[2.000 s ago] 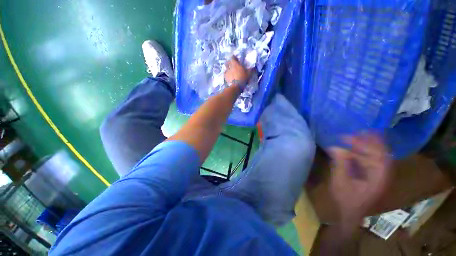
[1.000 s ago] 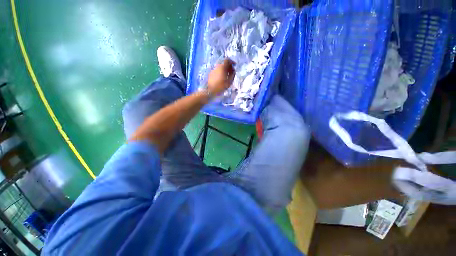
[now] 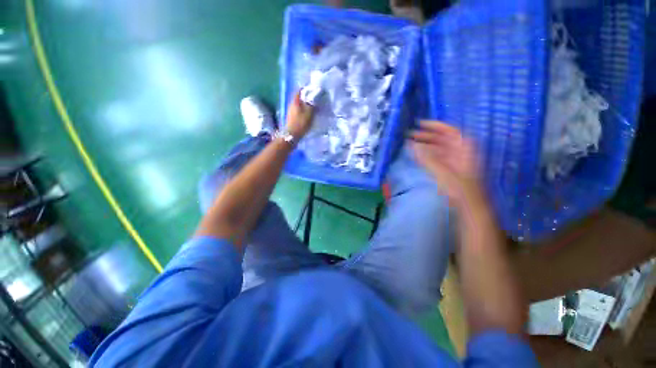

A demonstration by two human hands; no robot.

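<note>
White strips lie tangled in the small blue crate between the knees. My left hand is over the crate's left part, closed on a bunch of white strips. My right hand is blurred beside the crate's right rim, in front of the large blue crate. Its fingers look spread and I see nothing in it. More white strips lie in a heap inside the large crate.
A black metal stand is under the small crate. A brown carton is at lower right, with labelled packets in it. A white shoe is left of the small crate. A yellow line runs along the green floor.
My right hand has come from the lower right, where long white ribbons showed, to the small crate's right side. My left hand has lifted a bunch of strips at the left.
</note>
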